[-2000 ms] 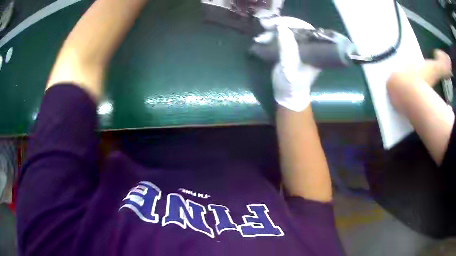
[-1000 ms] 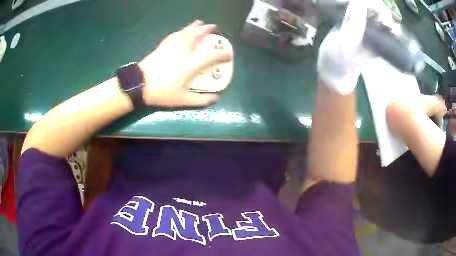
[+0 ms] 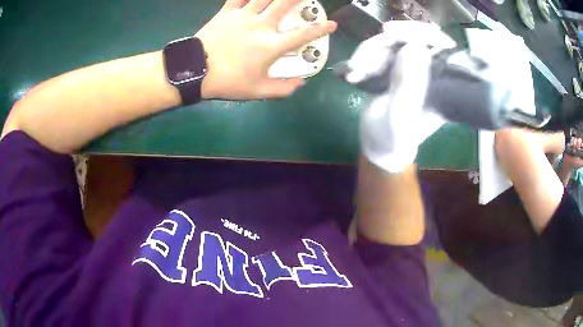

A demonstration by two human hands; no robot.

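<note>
An off-white rounded plastic housing with two round metal posts lies on the green bench near the top centre. My bare left hand lies over it, fingers spread, pressing it down on its left part. My gloved right hand is closed around a dark grey electric screwdriver, held roughly level to the right of the housing. Its nose points left towards the housing, with a small gap between them. The bit tip is blurred. Any screw on it cannot be seen.
A silver-grey metal box stands behind my gloved hand. A long white sheet lies at the right, beside a neighbouring person's arm. More pale items show at the far right. The bench's front edge runs before my body.
The screwdriver has come down and left from beyond the metal box towards the housing. My left hand stays on the housing; both appear higher and further right in the view.
</note>
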